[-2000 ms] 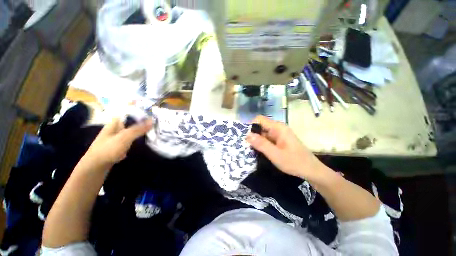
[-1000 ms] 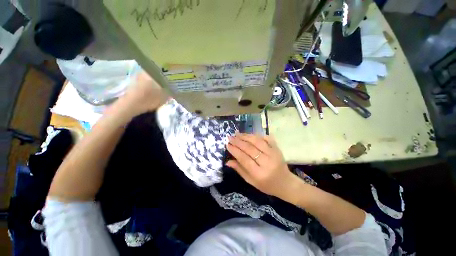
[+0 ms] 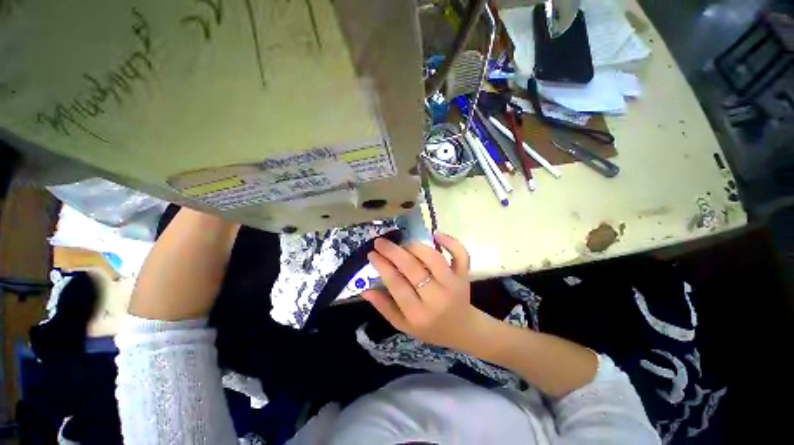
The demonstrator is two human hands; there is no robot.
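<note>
The white lace panel [image 3: 305, 269] lies at the front edge of the machine bed, with a black cloth strip along its right side. My right hand [image 3: 422, 282] lies over the cloth edge just below the sewing machine head [image 3: 261, 104], fingers bent; whether it grips the cloth is unclear. My left forearm reaches up under the machine head, which hides my left hand. The needle area is also hidden. Black garment pieces [image 3: 287, 365] with lace edging [image 3: 427, 355] lie over my lap.
Pens [image 3: 489, 161], scissors or snips [image 3: 588, 158], a round metal part [image 3: 446, 152] and a black phone-like rectangle [image 3: 561, 48] on papers [image 3: 614, 39] lie right of the machine. A plastic bag [image 3: 109, 202] is at left. More lace-trimmed pieces [image 3: 666, 313] hang at right.
The view has shifted, and the machine head now covers the upper left. My left hand has gone from the lace's left end to behind the head. The lace now lies turned beside a black strip.
</note>
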